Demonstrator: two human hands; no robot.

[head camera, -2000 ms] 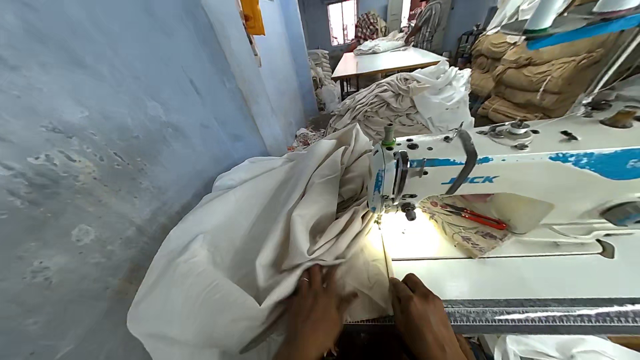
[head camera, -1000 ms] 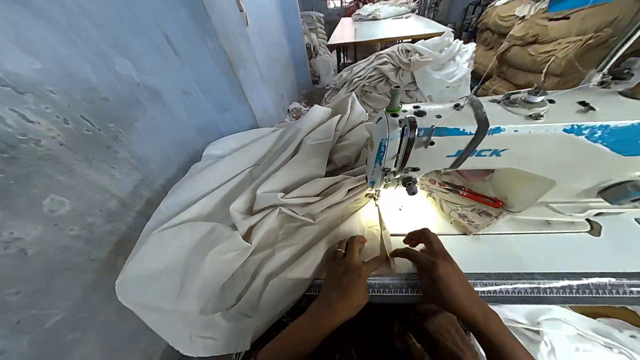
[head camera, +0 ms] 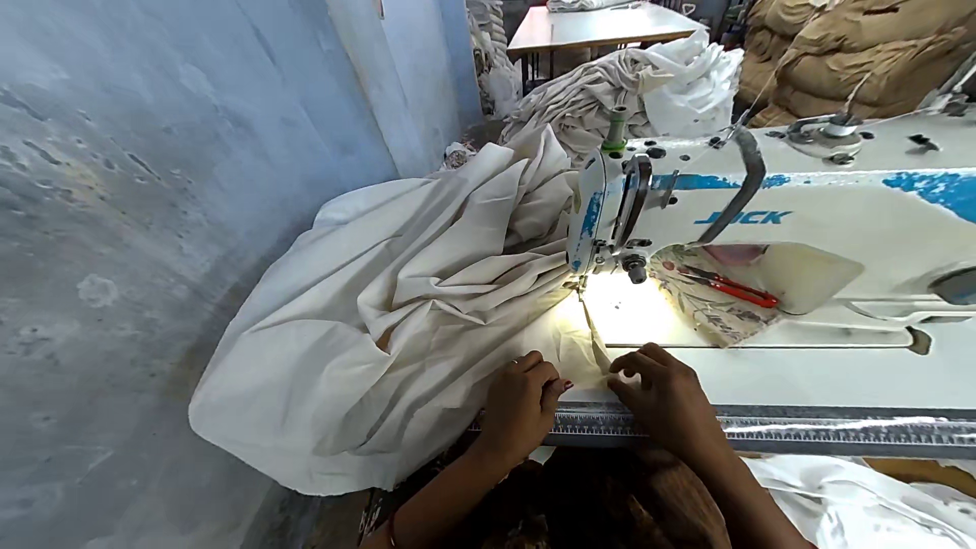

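Off-white fabric [head camera: 427, 305] lies bunched across the left of the sewing machine's bed, and one edge runs under the lit needle area of the white industrial sewing machine [head camera: 823, 183]. My left hand [head camera: 526, 400], fingers curled, rests on the fabric near the front edge of the bed. My right hand [head camera: 663, 385] is to its right, with thumb and forefinger at the narrow folded edge of the fabric, in front of the needle. Whether the left fingers pinch any cloth cannot be told. Red-handled thread snips [head camera: 732, 290] lie on a patterned cloth [head camera: 713, 316] behind the needle area.
A measuring tape strip [head camera: 839, 431] runs along the bed's front edge. A blue-grey wall [head camera: 137, 229] stands at the left. Beyond the machine are a fabric heap [head camera: 595, 91], a white-topped table [head camera: 602, 27] and brown sacks [head camera: 862, 61]. White cloth [head camera: 854, 496] lies at the lower right.
Two seconds ago the left hand lay flatter and further left on the fabric. One second ago both hands were close together at the fabric's edge; now they are further apart. The view has tilted down.
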